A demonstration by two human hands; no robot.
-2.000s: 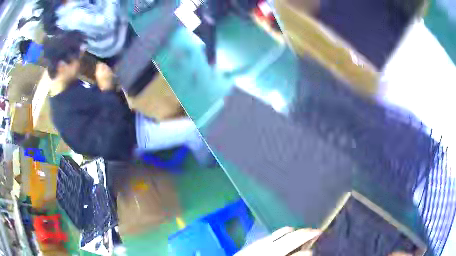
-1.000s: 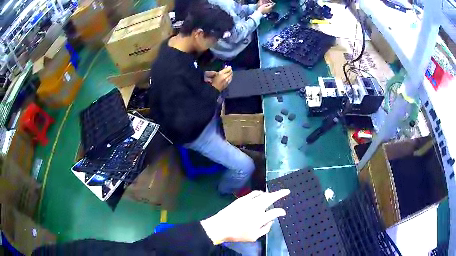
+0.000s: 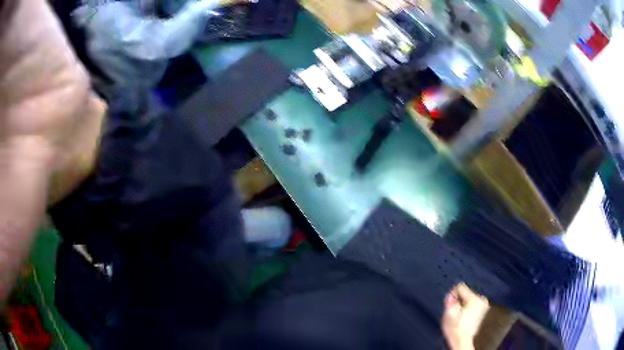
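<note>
The picture is blurred. My left hand [image 3: 51, 130] is large and close to the camera at the left edge, partly cut off; its fingertips cannot be made out. My right hand [image 3: 465, 316] is small at the bottom right, fingers curled, at the near end of a black perforated foam sheet [image 3: 404, 239]. Whether it holds anything cannot be told. Black lattice scrap [image 3: 520, 253] lies right of the sheet. Part of a small brown carton [image 3: 496, 328] shows beside my right hand. Several small dark pads [image 3: 289, 148] lie on the green bench.
A second dark sheet [image 3: 236, 96] lies across the bench edge, near a coworker's grey sleeve [image 3: 137, 41]. A silver-black fixture [image 3: 342, 75] and a dark rod [image 3: 376, 143] stand beyond the pads. A larger open carton [image 3: 523, 184] is at the right. Dark clothing covers the lower middle.
The view has tilted and shifted. My left hand has left the perforated sheet and come up close to the camera at the left. My right hand now shows at the bottom right.
</note>
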